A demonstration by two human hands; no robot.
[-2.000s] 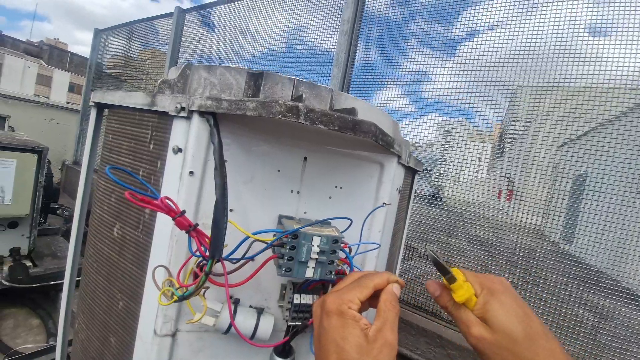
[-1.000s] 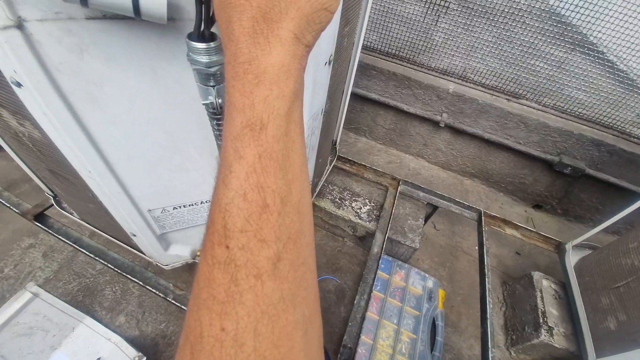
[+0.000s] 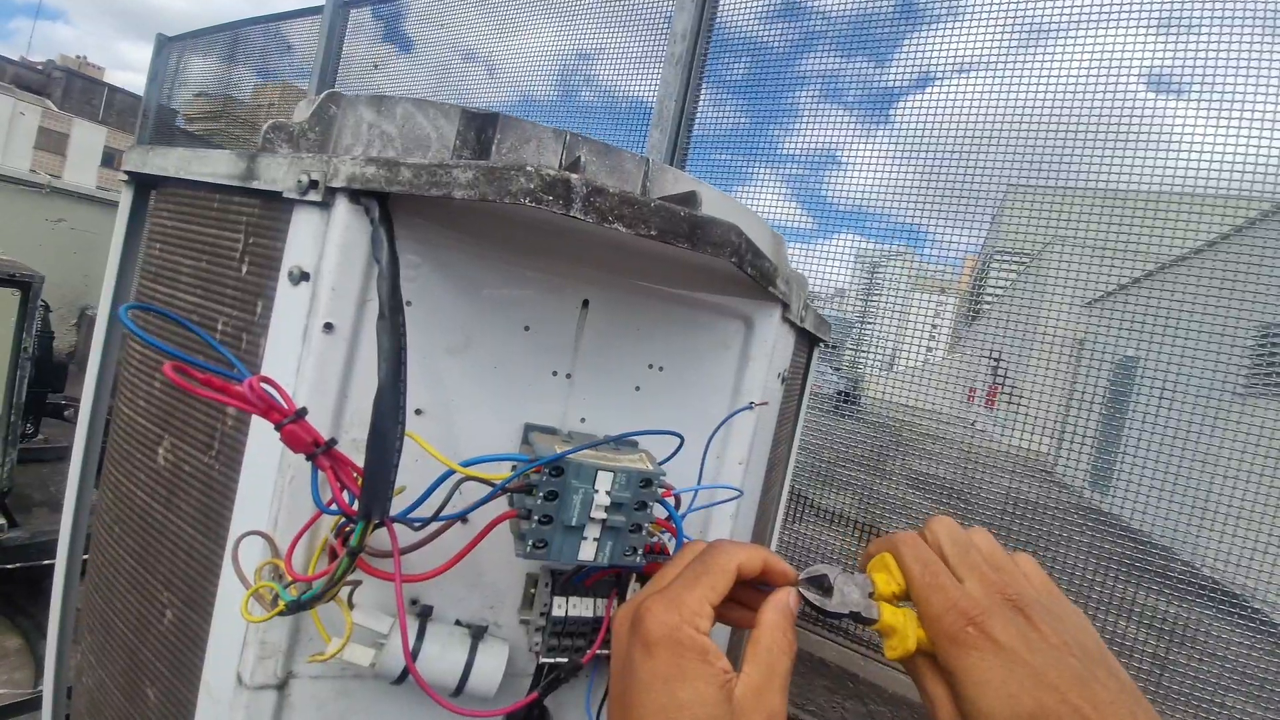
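Note:
My right hand (image 3: 985, 620) is closed round the yellow handles of diagonal cutting pliers (image 3: 850, 595). Their jaws meet the fingertips of my left hand (image 3: 705, 625), whose thumb and index finger are pinched together; whatever lies between them is too small to tell. Behind and left of my hands, a grey contactor (image 3: 585, 500) is mounted on the white panel (image 3: 480, 330) of an outdoor condensing unit, with blue, red and yellow wires at its sides. Below it is a terminal block (image 3: 575, 610), partly hidden by my left hand. A blue wire (image 3: 708, 445) with a bare end sticks up right of the contactor.
A tied bundle of red wires (image 3: 300, 430) hangs at the left, beside a black sleeved cable (image 3: 385, 380). A white cylindrical capacitor (image 3: 450, 660) is strapped low on the panel. Finned coil (image 3: 190, 430) flanks the left side. Wire mesh fencing (image 3: 960, 300) stands behind and to the right.
The view dipped to the floor and a case of small parts, then came back up. Two seconds ago the pliers were apart from my left fingers; now their jaws are at the fingertips.

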